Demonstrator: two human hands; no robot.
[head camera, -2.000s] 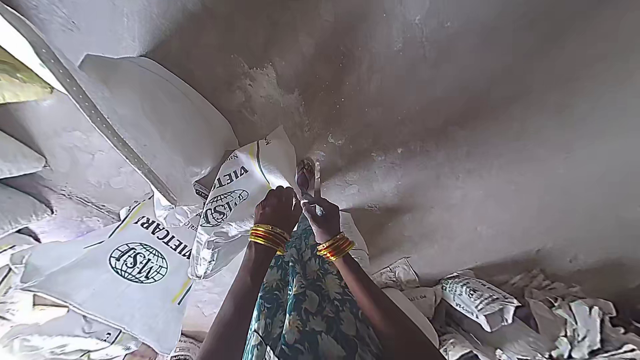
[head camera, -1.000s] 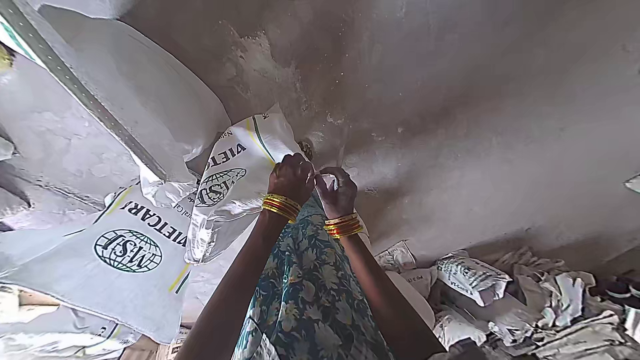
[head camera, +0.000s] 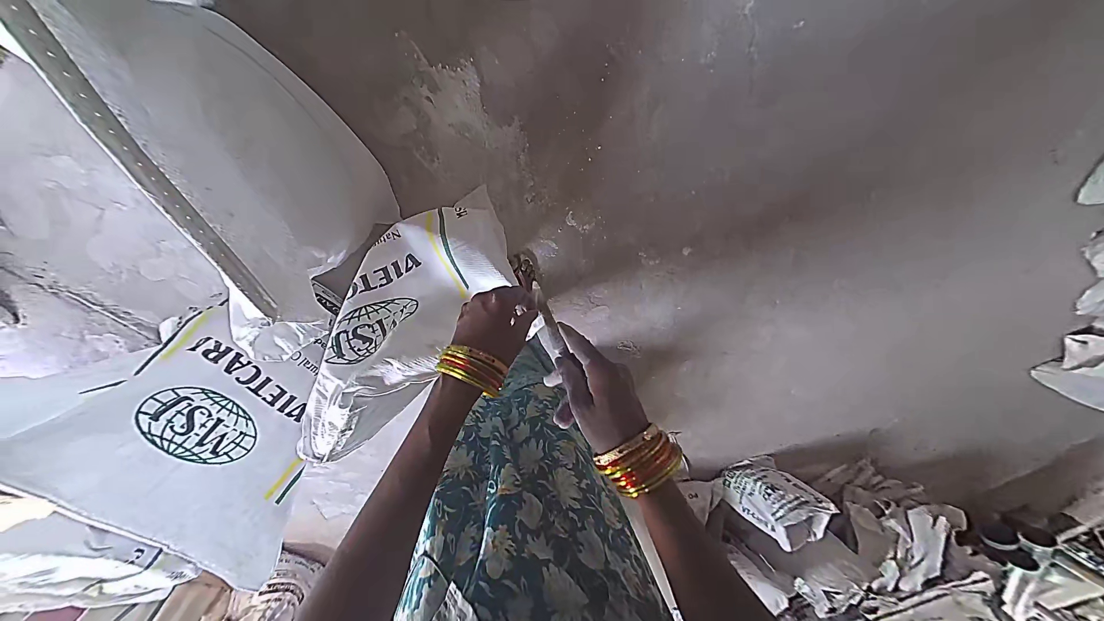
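Note:
A white woven sack printed in green and black (head camera: 379, 302) lies left of centre, with my left hand (head camera: 496, 323) closed on its right edge. Just right of that edge, my right hand (head camera: 595, 379) holds a thin, pale stick-like tool (head camera: 548, 319), which points up and away from me. Its exact kind cannot be told. A small dark object (head camera: 523, 266) sits beyond the tool's tip, partly hidden by the sack. Both wrists wear yellow and red bangles.
Another printed white sack (head camera: 198, 423) spreads at the left, below a large plain white sack (head camera: 250, 147). Crumpled sacks (head camera: 776, 504) are heaped at the lower right. Dusty grey floor (head camera: 819, 216) stretches across the upper right.
One second ago my right hand was bent close beside my left at the sack's edge; now it is lower, its fingers extended along the tool. My left hand stays on the sack.

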